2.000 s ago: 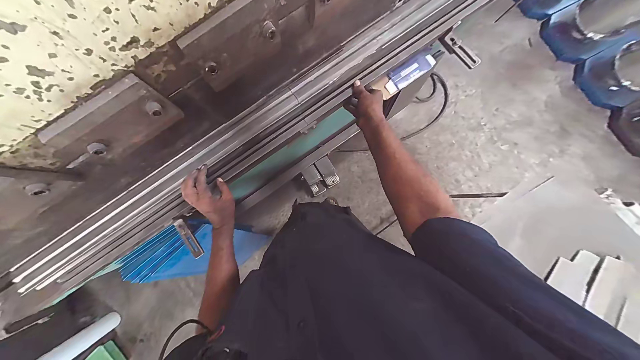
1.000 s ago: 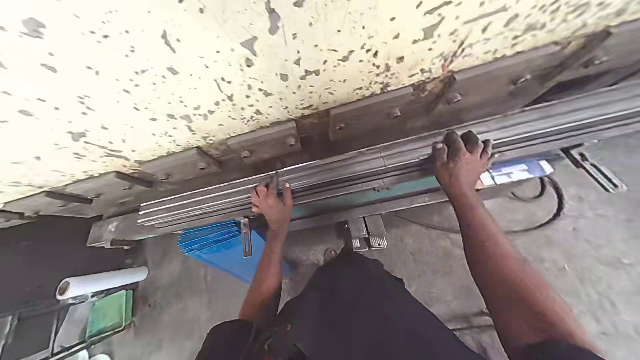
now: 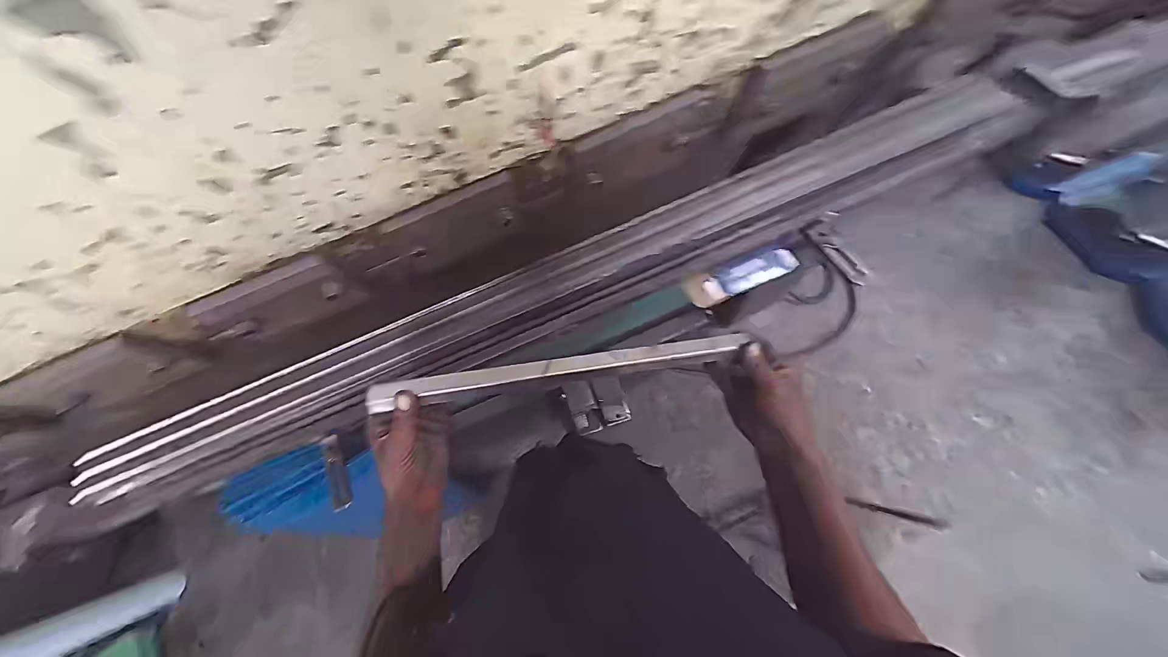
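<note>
A long, narrow metal strip [image 3: 566, 365] is held between my two hands, in front of a large machine. Its left end is gripped by my left hand [image 3: 411, 452], thumb on top. My right hand [image 3: 762, 392] grips the other end, which sits slightly higher in the view. Behind the strip runs the machine's grooved metal bed [image 3: 511, 301], with long parallel bars. The fingers under the strip are partly hidden.
Above the bed rises the machine's chipped cream panel [image 3: 365, 119]. A blue-and-white box [image 3: 753, 272] lies on the bed's near side beside a black cable [image 3: 849, 315]. Slotted brackets [image 3: 336, 473] jut toward me. A blue sheet [image 3: 365, 497] and foot pedals [image 3: 595, 406] are lower down.
Both hands have come off the machine bed toward me and now hold the metal strip between them. The view has turned.
</note>
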